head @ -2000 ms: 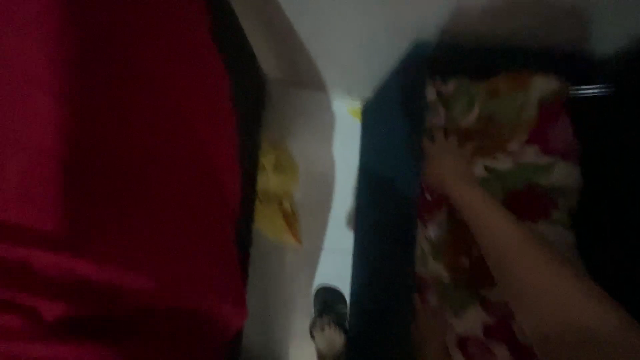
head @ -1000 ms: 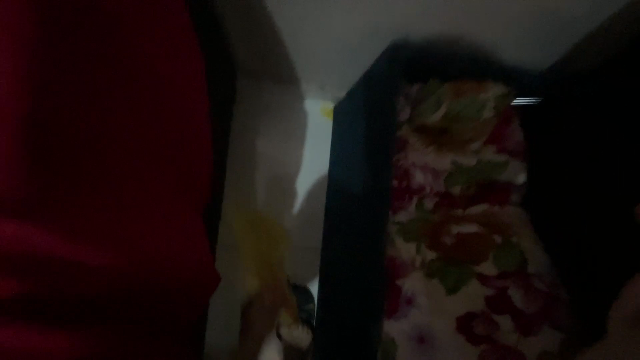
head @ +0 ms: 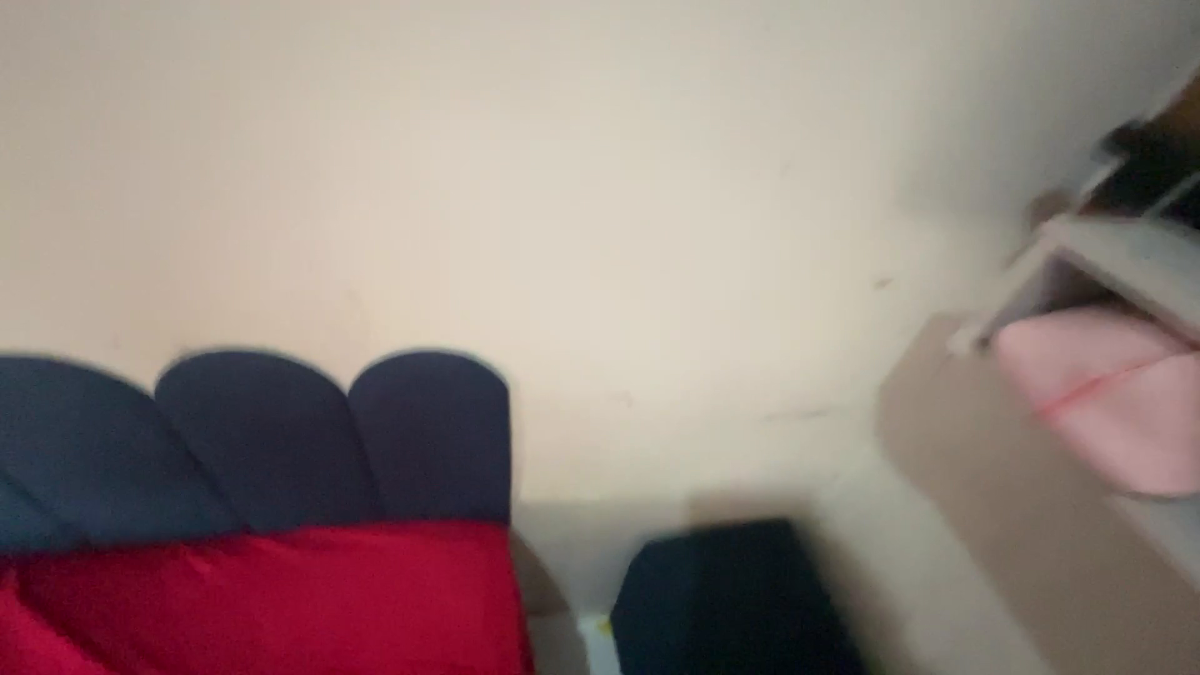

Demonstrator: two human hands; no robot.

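Note:
Neither my left hand nor my right hand shows in the head view now, so what they hold or touch is hidden. At the lower left, a red cloth (head: 281, 600) covers a surface against a dark blue-grey padded headboard (head: 262, 441) with a scalloped top. To the right of it, beyond a narrow gap, stands a dark upholstered piece (head: 731, 600), whose kind I cannot tell.
A pale wall (head: 581, 234) fills the middle and top. At the right edge, a pink cushion-like item (head: 1106, 403) sits in a light frame (head: 1134, 267), below blurred dark objects (head: 1153, 173). A small yellow thing (head: 605, 623) shows in the gap.
The view has swung up toward the wall. The forearm and hand on the floral cloth two seconds ago, and the floral cloth itself, are out of view now.

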